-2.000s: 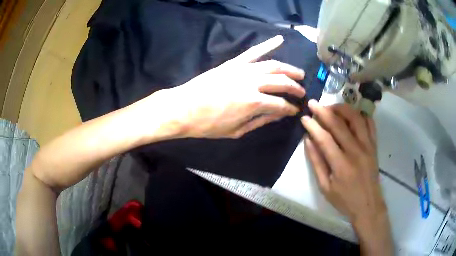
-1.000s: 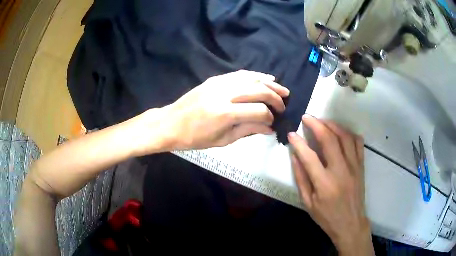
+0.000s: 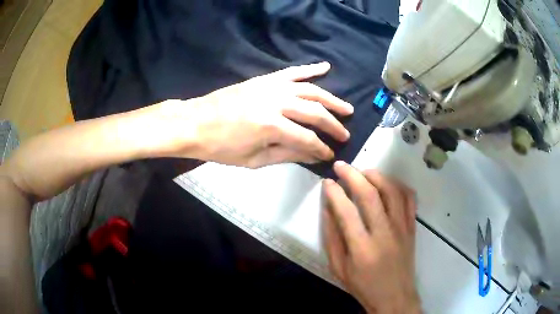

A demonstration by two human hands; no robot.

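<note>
Dark navy cloth [image 3: 202,55] lies spread over the table, its right edge running up to the presser foot with a bright blue part [image 3: 381,98]. My left hand [image 3: 264,122] lies flat on the cloth, palm down with fingers spread, pointing right. My right hand [image 3: 371,233] rests on the white table at the cloth's near corner, its index and middle fingertips touching the cloth edge. Whether those fingertips pinch the cloth cannot be told. The cream-white sewing machine head [image 3: 454,61] stands at the upper right.
Blue-handled thread snips [image 3: 484,257] lie on the white table, right of my right hand. A measuring strip [image 3: 236,214] runs along the table's front edge. Tan board [image 3: 37,80] is at the left. A red item [image 3: 111,236] shows at the lower left, beside dark cloth over the lap.
Over the last two seconds the cloth's near edge has moved up, baring more table and ruler. Both hands have shifted left; my left fingers have spread since one second ago. The view has also shifted.
</note>
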